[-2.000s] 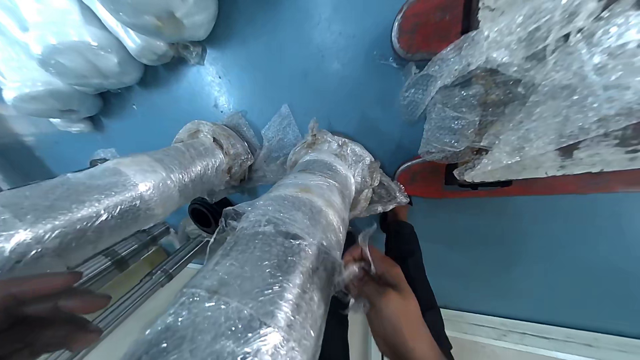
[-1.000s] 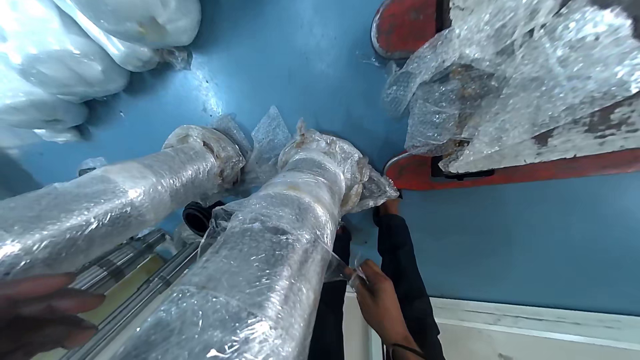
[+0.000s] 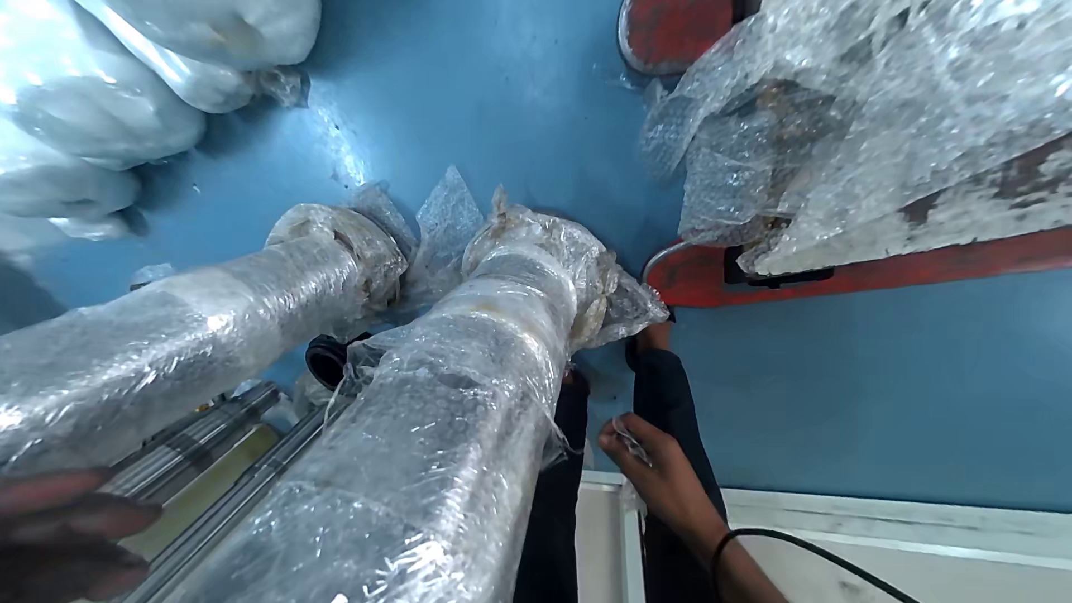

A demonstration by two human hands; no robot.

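Note:
A long cylinder in bubble wrap and clear film (image 3: pixel 427 419) runs from the bottom centre up to a bulky wrapped end. To its left lies a second wrapped cylinder (image 3: pixel 193 327). My right hand (image 3: pixel 662 469) is right of the near cylinder, over my legs, its fingers closed on a small piece of clear plastic film (image 3: pixel 632 441). A loose flap of film (image 3: pixel 557 440) hangs from the cylinder's side, apart from the hand. My left hand (image 3: pixel 71 536), blurred at the lower left edge, has its fingers apart near the far cylinder and holds nothing visible.
Metal rods (image 3: pixel 243 494) and a black ring-shaped part (image 3: pixel 327 360) lie between the cylinders. Red pallet-truck-like forks (image 3: pixel 888 268) at right carry a bubble-wrapped load (image 3: pixel 904 109). White wrapped bundles (image 3: pixel 109 92) sit upper left on the blue floor (image 3: pixel 837 394). A pale ledge (image 3: pixel 879 511) crosses the lower right.
My right hand has moved away from the near cylinder's side, down and to the right, with film in its fingers. The left hand stays at the lower left.

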